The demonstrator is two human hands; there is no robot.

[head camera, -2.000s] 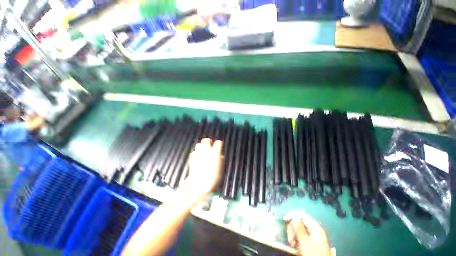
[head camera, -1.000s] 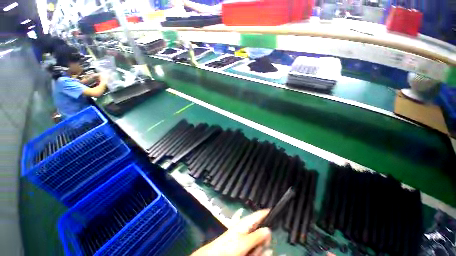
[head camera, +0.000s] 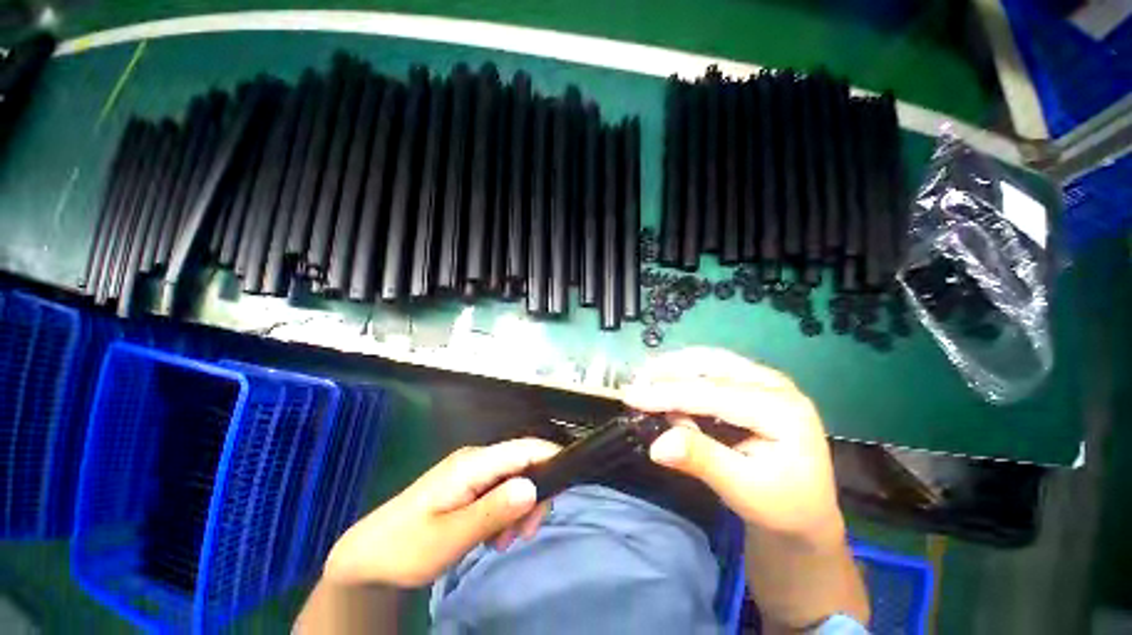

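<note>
My left hand (head camera: 453, 511) is closed around a black tube (head camera: 581, 460) above my lap, in front of the bench edge. My right hand (head camera: 745, 434) is at the tube's other end, thumb and fingers on it, with a small dark piece at the end; its exact shape is hard to tell. Black tubes lie side by side on the green bench in a left group (head camera: 410, 186) and a right group (head camera: 782, 174). Small black rings (head camera: 677, 298) lie loose near the tubes' near ends.
A clear plastic bag (head camera: 981, 285) with black parts lies at the bench's right. Blue baskets (head camera: 236, 496) stand at lower left, and another (head camera: 896, 593) is below right. Pale torn strips (head camera: 372, 329) line the bench edge. A dark tray (head camera: 981, 496) is under the edge at right.
The view has turned down to the bench edge and lap. The tube in my left hand has come from the bench to the lap, and my right hand is now at its end.
</note>
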